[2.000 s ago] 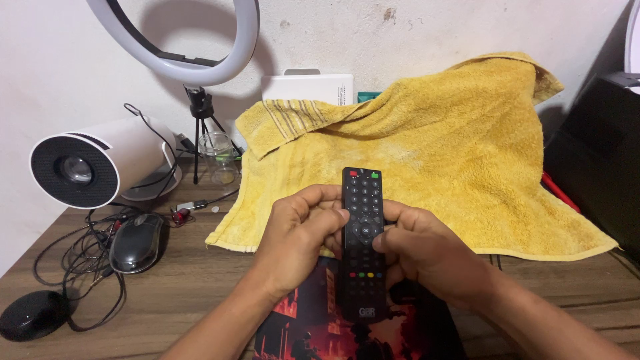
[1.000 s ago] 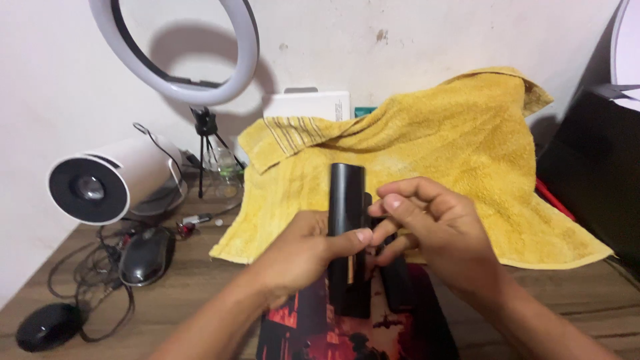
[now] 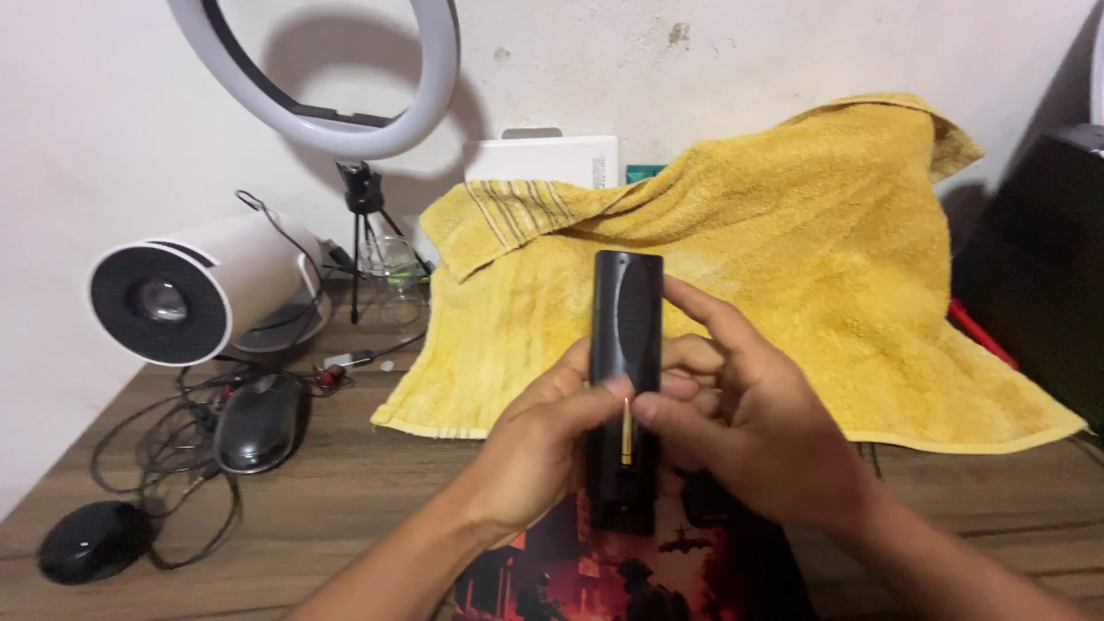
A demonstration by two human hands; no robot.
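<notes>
A black remote control (image 3: 628, 319) is held upright with its back towards me, above a mouse pad with a red and dark printed picture (image 3: 595, 569). My left hand (image 3: 548, 431) is closed on its left side, the thumb across the back. My right hand (image 3: 750, 414) holds the right side, thumb tip on the back and a finger raised along the upper edge. Between the thumbs and just below them a thin gold-coloured strip shows on the remote's back; whether it is a part or a battery inside, I cannot tell.
A yellow towel (image 3: 776, 259) lies draped behind the hands. To the left are a white projector (image 3: 233, 267), a ring light (image 3: 440, 78) on a small tripod (image 3: 362, 194), a computer mouse (image 3: 259, 423), another black rounded object (image 3: 95, 542) and tangled cables. A black box-like object (image 3: 1035, 259) stands right.
Two seconds ago the remote's button side faced me; now its back does. My right hand, with fingers raised beside the remote one second ago, has come onto its right side.
</notes>
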